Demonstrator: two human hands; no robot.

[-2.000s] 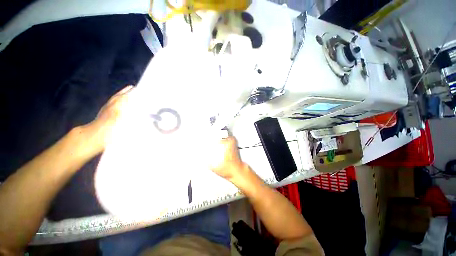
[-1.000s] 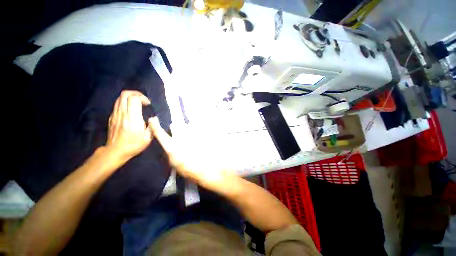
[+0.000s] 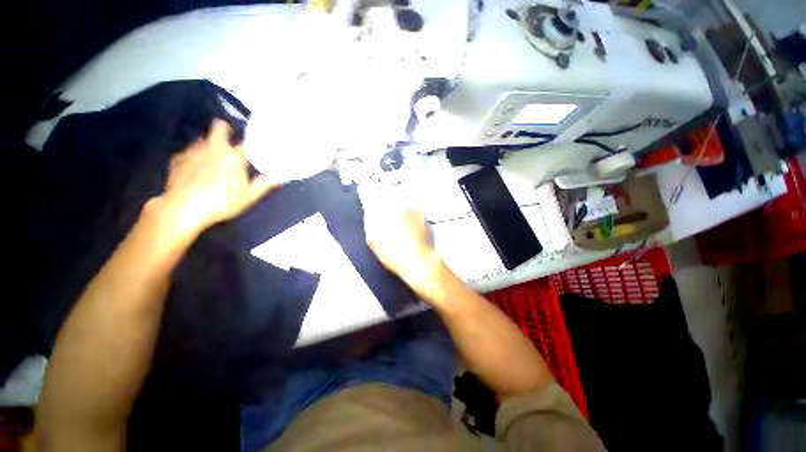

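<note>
The large dark garment piece [image 3: 115,185] lies on the white table left of the sewing machine [image 3: 619,115]. A narrow dark strip [image 3: 362,256] runs from near the needle area to the table's front edge, with white table showing between it and the larger cloth. My left hand [image 3: 208,172] lies on the cloth with its fingers spread. My right hand [image 3: 402,234] is just right of the strip near the presser foot area; glare washes out its fingers, so I cannot tell whether it grips anything.
A black smartphone [image 3: 500,216] lies right of my right hand. A tan parts tray [image 3: 650,207] with small items is further right. Black cords run along the machine front. A red crate [image 3: 539,327] with black cloth [image 3: 632,362] stands below the table edge.
My hands were together on the cloth and are now apart. My right hand has moved right, towards the needle area. The dark strip now lies extended across the table.
</note>
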